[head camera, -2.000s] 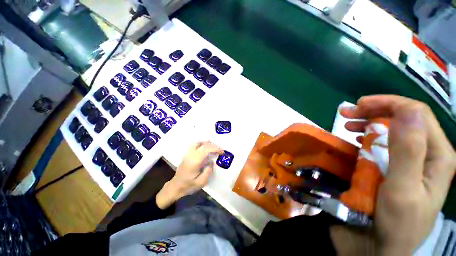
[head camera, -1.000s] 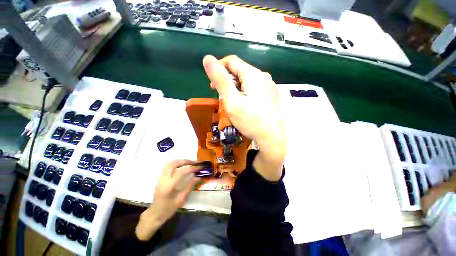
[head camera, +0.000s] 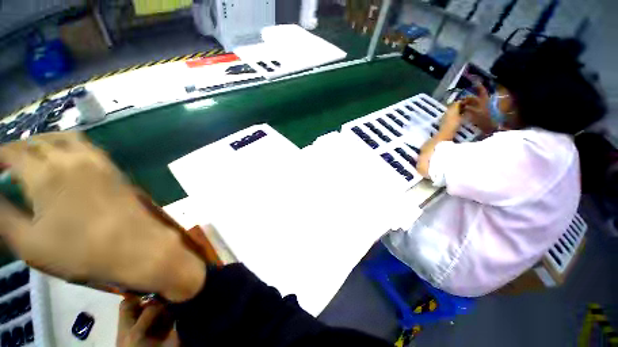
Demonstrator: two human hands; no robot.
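Note:
My right hand (head camera: 88,210) is large and blurred at the left edge, reaching over the orange fixture (head camera: 203,245). The fixture is mostly hidden behind this hand and wrist. No lever shows, so its grip cannot be told. My left hand (head camera: 146,324) is low beside the fixture, partly covered by my right wrist. Whether it holds a part cannot be told. A glossy black rounded part (head camera: 83,325) lies on the white surface left of my left hand. The left parts tray (head camera: 38,308), with black parts, is cut off at the lower left.
A white tray (head camera: 227,183) has a few black parts at its far end. A green conveyor belt (head camera: 284,108) runs behind. At right, a masked person (head camera: 501,203) in pale clothing sits by another parts tray (head camera: 415,181), above a blue stool (head camera: 420,298).
The view has swung right, so the hands and fixture now sit at the lower left and the seated person shows. My right hand remains above the fixture and my left hand low beside it.

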